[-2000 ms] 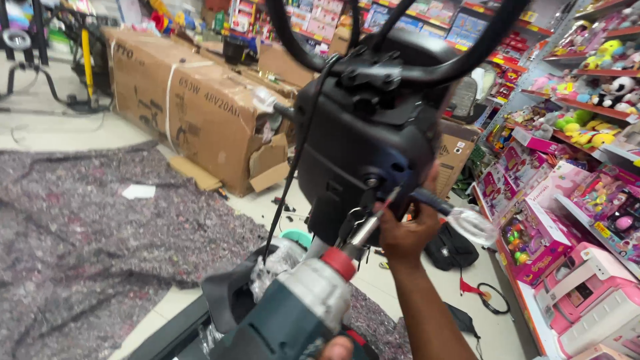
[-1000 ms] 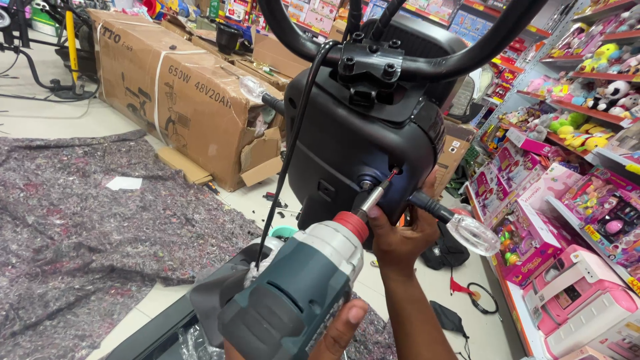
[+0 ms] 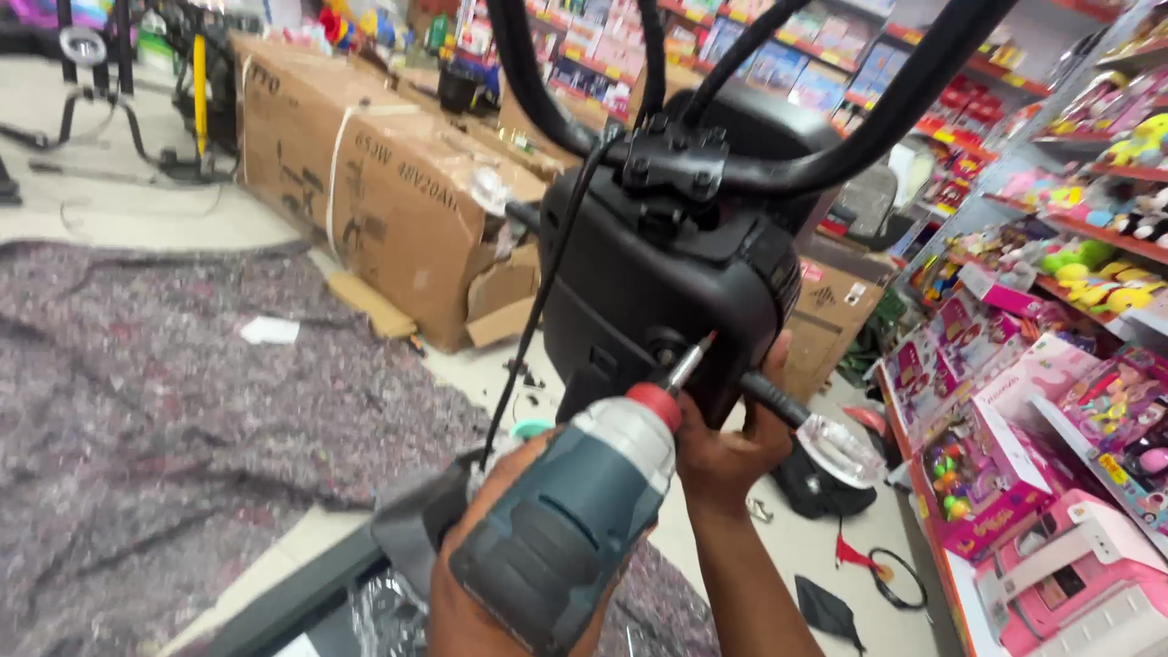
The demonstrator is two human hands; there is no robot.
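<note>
My left hand is wrapped around a teal and grey cordless driver with a red collar. Its metal bit points up and right at a recess low on the right side of a black plastic front housing; whether the tip touches is unclear. My right hand grips the housing's lower right edge, thumb in front and fingers partly hidden behind. Beside it, a black stalk carries a plastic-wrapped turn signal. Above the housing, a clamp holds black handlebars. A black cable hangs down the left.
A large cardboard box lies behind at left, near a grey felt blanket on the floor. Shelves of toys and pink boxed toys line the right. A black bag and a wire loop lie on the floor.
The bit has shifted slightly against the housing since one second ago, and more of my left hand shows around the driver. My right hand stays at the housing's lower right edge.
</note>
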